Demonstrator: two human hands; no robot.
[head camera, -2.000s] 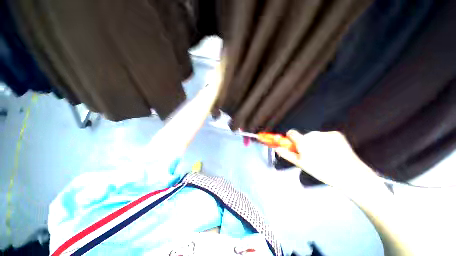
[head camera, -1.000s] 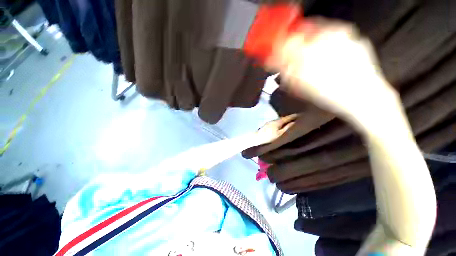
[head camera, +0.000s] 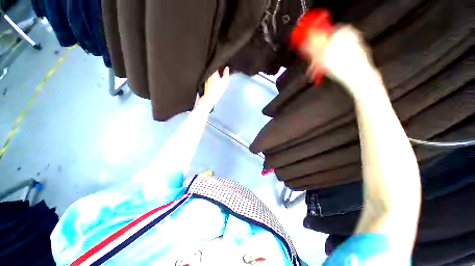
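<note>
Brown jackets (head camera: 179, 49) hang in a row at the upper middle, with rounded lower edges. My left hand (head camera: 213, 87) is at the lower edge of one brown jacket, its fingertips against the cloth, part of the hand behind it. My right hand (head camera: 341, 52) is raised at the upper right, blurred, closed around the red handle of what look like thread scissors (head camera: 311, 31). The tip cannot be made out. A pale trim (head camera: 268, 23) and a small round button (head camera: 286, 18) show on the jacket front left of the red handle.
More brown garments (head camera: 312, 135) hang at the right, with black garments (head camera: 338, 202) below them. Navy garments (head camera: 78, 26) hang at the upper left. Dark clothes (head camera: 26, 234) lie lower left. Metal rack tubes (head camera: 229, 134) cross low over the grey floor. A small magenta piece (head camera: 267, 171) shows.
My left hand has moved left and up, from the right-hand brown garments to the middle jackets. My right hand has moved slightly right, still with the red tool. The pale trim has come into view.
</note>
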